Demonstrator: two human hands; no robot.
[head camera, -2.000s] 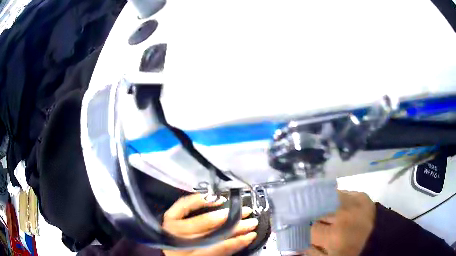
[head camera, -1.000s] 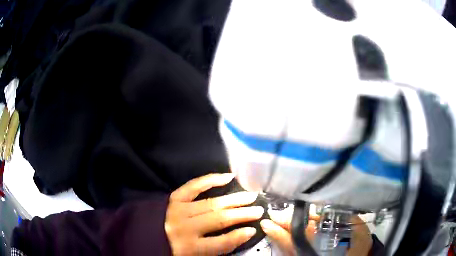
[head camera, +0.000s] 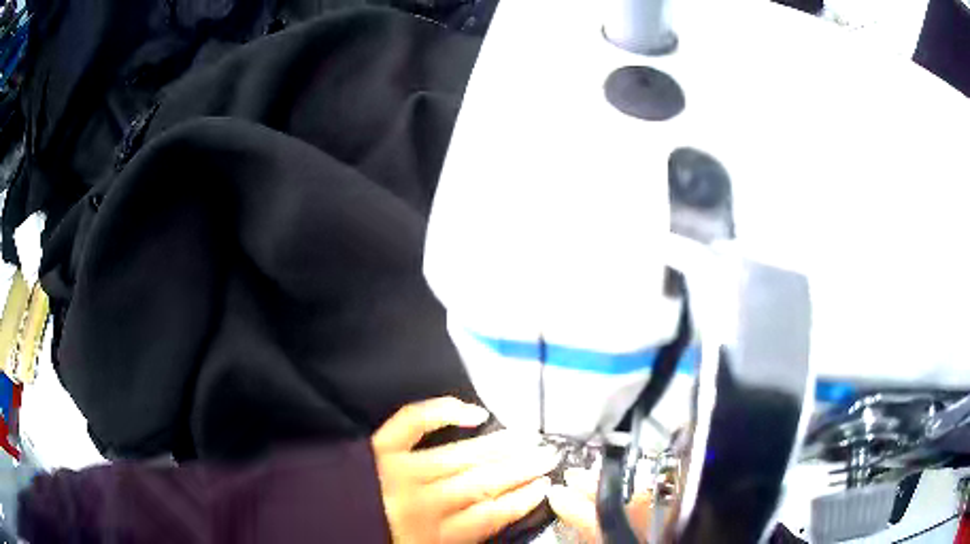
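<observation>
A large black cloth (head camera: 266, 255) lies in folds left of the white sewing machine head (head camera: 564, 213). My left hand (head camera: 463, 483) lies on the cloth at the bottom centre, fingers stretched towards the needle area and slightly apart, with no grip visible. A small dark part of the cloth shows below its fingers. Fingers of my right hand (head camera: 574, 508) show beside and behind the curved guard (head camera: 761, 372); the rest is hidden or cut off. The presser foot and needle area (head camera: 638, 473) is small and partly covered by the guard.
The tension dial (head camera: 851, 513) is at the lower right. More dark cloth (head camera: 117, 53) is heaped at the upper left. Pale yellow strips (head camera: 23, 324) and a red and blue item (head camera: 9, 409) lie at the left edge beside the white table surface (head camera: 48, 425).
The view shifted right to left across the machine, then partly back. My left hand stays near the needle area. My right hand, clearly seen earlier, is now mostly hidden behind the guard.
</observation>
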